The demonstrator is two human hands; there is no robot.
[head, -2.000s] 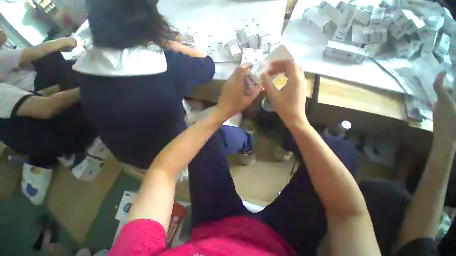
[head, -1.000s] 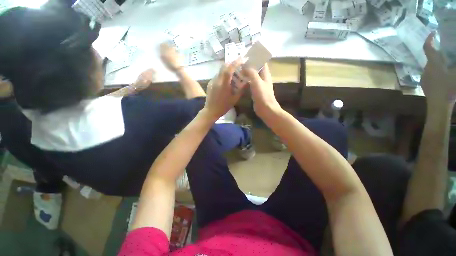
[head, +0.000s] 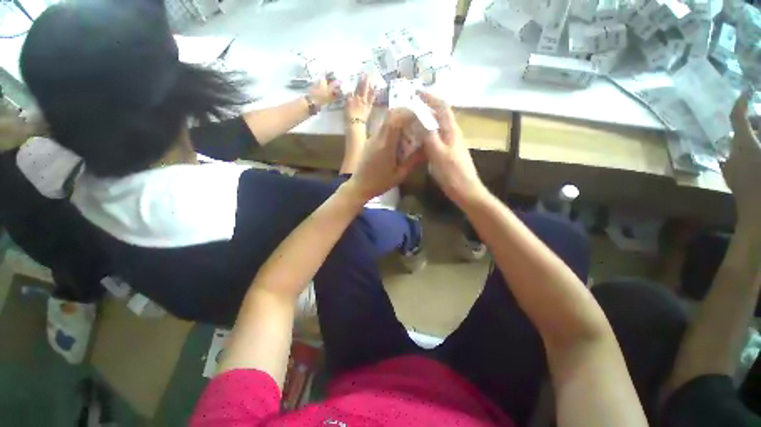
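Note:
A small white folding carton (head: 410, 105) is held between my two hands, above my lap near the table's front edge. My left hand (head: 385, 156) is wrapped around its lower part, where some dark and red print shows between the fingers. My right hand (head: 451, 150) is at the carton's upper right side, with its fingertips on a bright white part of it. The hands cover most of the carton, so whether its end is open or closed is hidden.
A person in dark and white clothes (head: 158, 204) leans in at left, hands among small cartons (head: 400, 54). A jumbled heap of cartons (head: 597, 37) lies on the right table (head: 501, 87). Another person's forearm (head: 726, 275) is at right. A capped bottle (head: 567, 193) is under the table.
The carton's tan face, seen a second ago, no longer shows; a bright white part does. My right fingers have moved up over the carton. The left person's hands have moved right to the cartons.

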